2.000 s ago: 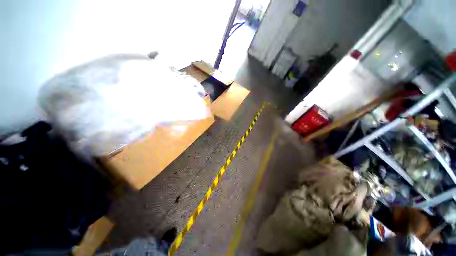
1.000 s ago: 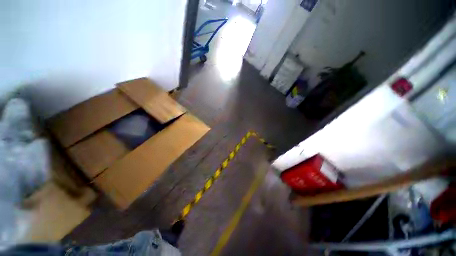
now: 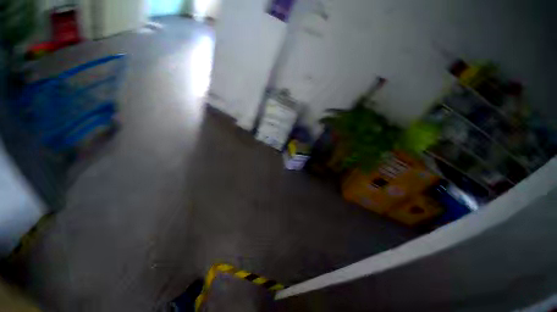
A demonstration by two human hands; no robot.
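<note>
Neither of my hands is in the picture. Nearest in front of me is the grey floor (image 3: pixel 201 207), with yellow-black tape (image 3: pixel 244 275) at the bottom centre. A dark shape, perhaps a shoe (image 3: pixel 188 297), shows at the bottom edge beside the tape. The view is tilted and blurred.
A blue trolley (image 3: pixel 76 103) stands at the left. A white wall edge (image 3: pixel 421 241) crosses the lower right. Beyond it are orange crates (image 3: pixel 391 189), a potted plant (image 3: pixel 363 134), a shelf of bottles (image 3: pixel 482 140) and a white box (image 3: pixel 278 122) by the wall.
The view has moved forward along the aisle. The open carton and red box have left the picture. The trolley looks closer, and the plant, crates and bottle shelf have come into view.
</note>
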